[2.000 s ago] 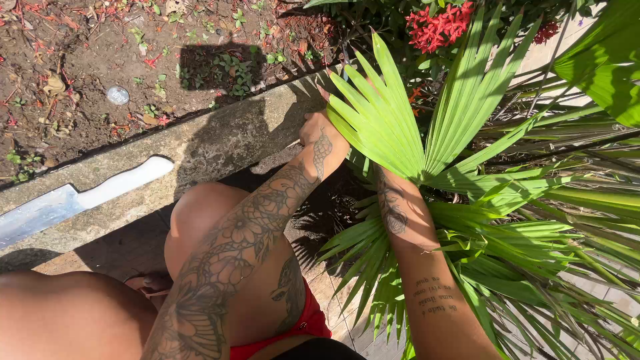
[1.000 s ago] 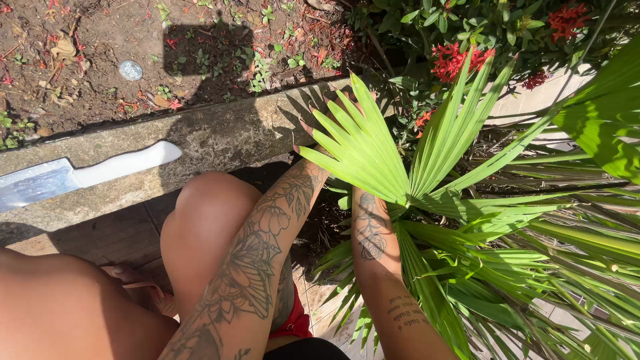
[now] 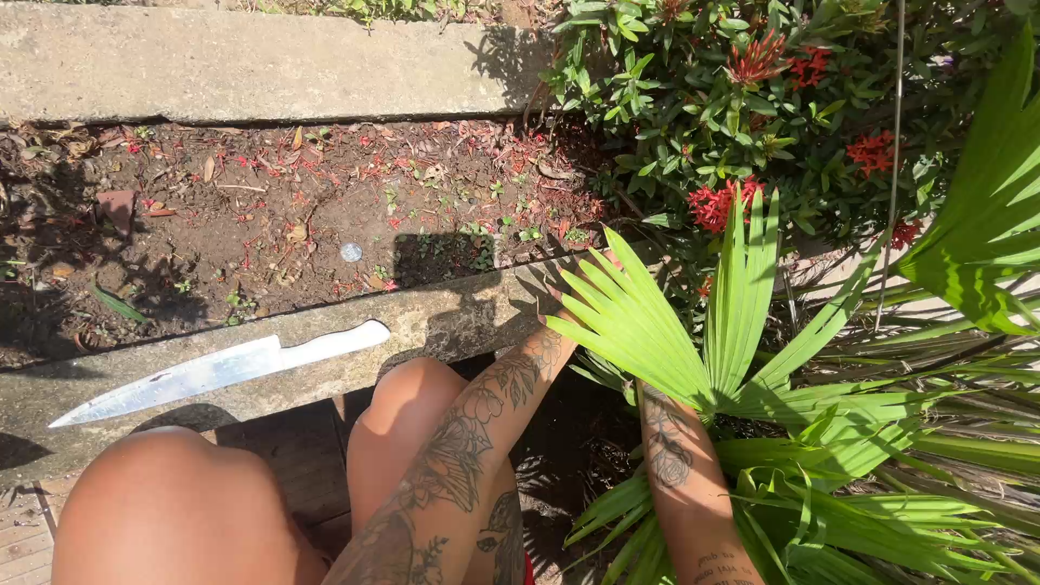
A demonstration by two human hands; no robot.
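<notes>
My left hand (image 3: pixel 581 288) is at the far end of the tattooed forearm, partly behind a pleated green palm leaf (image 3: pixel 650 325); some fingers show at the leaf's tips, but its grip is hidden. My right forearm reaches up under the same leaf, which covers the right hand wholly. A large kitchen knife with a white handle (image 3: pixel 333 344) lies flat on the concrete curb (image 3: pixel 455 321), its blade pointing left, apart from both hands.
Beyond the curb is a soil bed (image 3: pixel 268 219) with fallen petals and a round disc (image 3: pixel 351 252). A second concrete curb (image 3: pixel 244 65) runs behind it. A shrub with red flowers (image 3: pixel 719 203) stands at the upper right, and more palm fronds (image 3: pixel 877 504) fill the right side. My knees are at the lower left.
The view has shifted and takes in more of the bed and the far curb. Both arms remain at the palm leaf, and the knife still lies on the curb.
</notes>
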